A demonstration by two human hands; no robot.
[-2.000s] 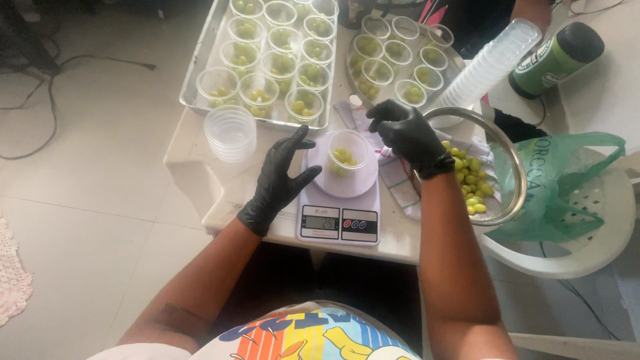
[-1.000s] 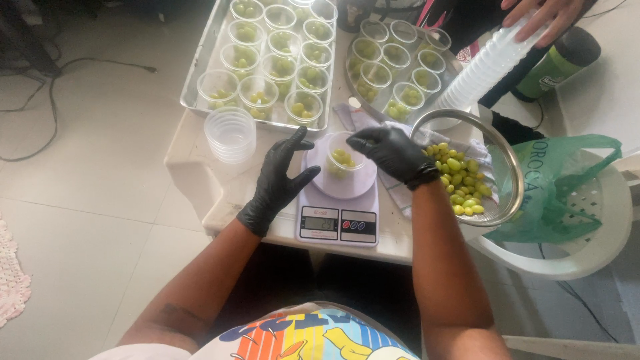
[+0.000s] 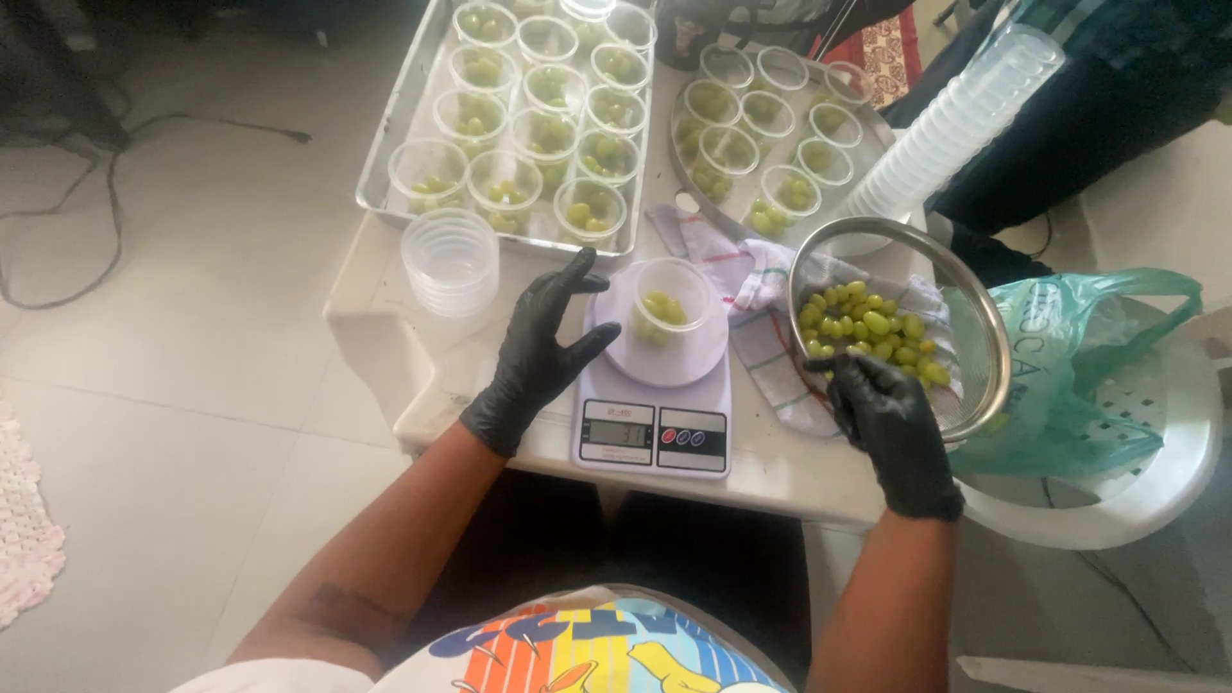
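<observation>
A clear plastic cup (image 3: 673, 295) with green grapes in it stands on the round plate of a white digital kitchen scale (image 3: 654, 423). Just left of the scale plate is my left hand (image 3: 547, 351), in a black glove, its fingers apart and nothing in it. My right hand (image 3: 890, 423), also gloved in black, is at the near left rim of a metal mesh sieve (image 3: 997, 385), beside the loose green grapes (image 3: 871, 327). Its fingertips are bent, and whether they hold a grape cannot be seen. The sieve rests on a checked cloth (image 3: 784, 385).
A rectangular metal tray (image 3: 371, 173) and a round one (image 3: 871, 183) carry cups of grapes behind the scale. Stacks of clear cups stand left (image 3: 450, 265) and right (image 3: 953, 125). A green plastic bag (image 3: 1068, 423) lies on a white chair (image 3: 1189, 433). A person's dark-clothed leg is at upper right.
My right hand has moved from above the cup on the scale to the sieve, while my left stays beside the scale. Another person's hand, at the tall cup stack a second ago, is out of view.
</observation>
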